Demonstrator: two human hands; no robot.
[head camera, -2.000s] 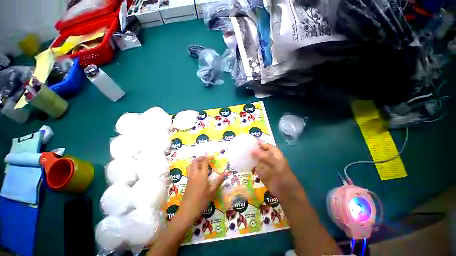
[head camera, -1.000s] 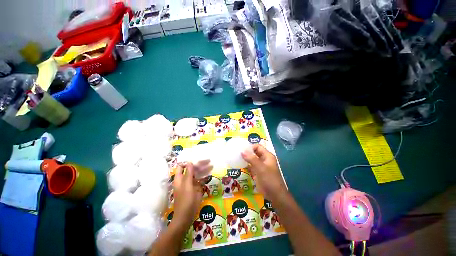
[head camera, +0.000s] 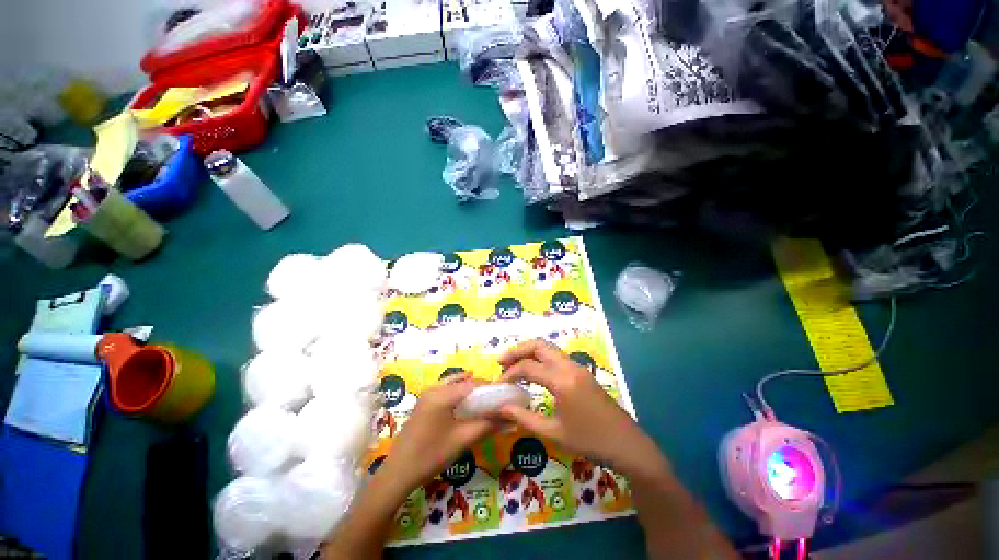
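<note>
My left hand (head camera: 444, 421) and my right hand (head camera: 559, 399) hold one round white container (head camera: 493, 401) between them, seen tilted, above the label sheet (head camera: 482, 284). The sheet lies flat, yellow, green and white, with dark circles and dog pictures, and a bare white band (head camera: 482, 331) of backing shows across it. Several white containers (head camera: 312, 383) stand in columns along the sheet's left side. Another white container (head camera: 416, 272) sits on the sheet's top left corner. A piece in clear wrap (head camera: 644, 292) lies right of the sheet. The underside of the held container is hidden.
A pile of plastic packaging (head camera: 701, 131) fills the back right. A yellow paper strip (head camera: 838, 339) and a lit pink device (head camera: 780, 470) are at right. A mug (head camera: 175, 383), black phone (head camera: 178, 492), white bottle (head camera: 250, 191) and red basket (head camera: 225, 120) are at left.
My hands have come together lower over the sheet, both now on the container, which is turned from face-on to a thinner edge view. The white piece near my left hand is no longer seen.
</note>
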